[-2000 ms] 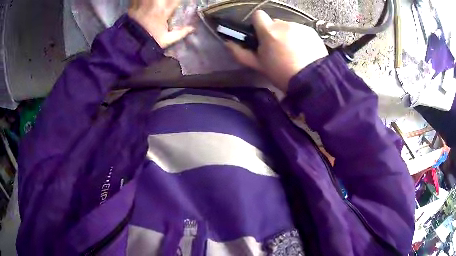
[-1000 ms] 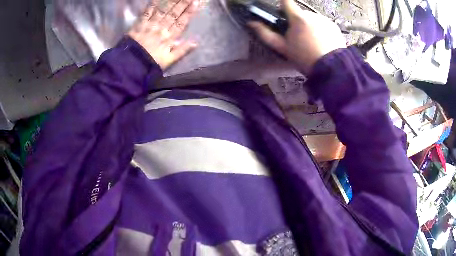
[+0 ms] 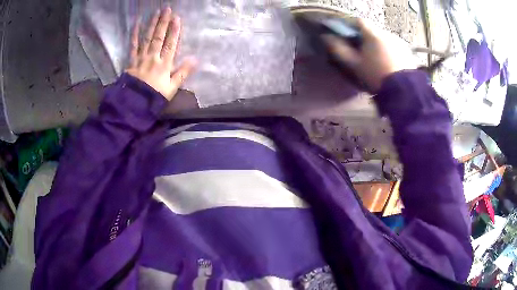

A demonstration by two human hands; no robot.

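A thin, pale lilac mottled fabric piece [image 3: 244, 62] lies spread flat on the table at the top centre. My left hand [image 3: 156, 59] lies flat on its left part, fingers apart and pointing away from me. My right hand [image 3: 365, 59] is closed around the handle of a dark steam iron [image 3: 317, 37], just right of the fabric's right edge. The hand and iron are blurred. Whether the iron's soleplate touches the table cannot be told.
The grey, speckled table cover [image 3: 34, 62] shows at the left. A pale hose [image 3: 433, 52] trails right of the iron. A purple scrap [image 3: 483, 62] lies at the far right. An orange-brown wooden object [image 3: 374, 195] and a wooden frame [image 3: 479, 161] are below the table's right side.
The iron has moved right, off the fabric, uncovering its right part. My left hand has shifted left and a little nearer to me. More of the fabric and table shows.
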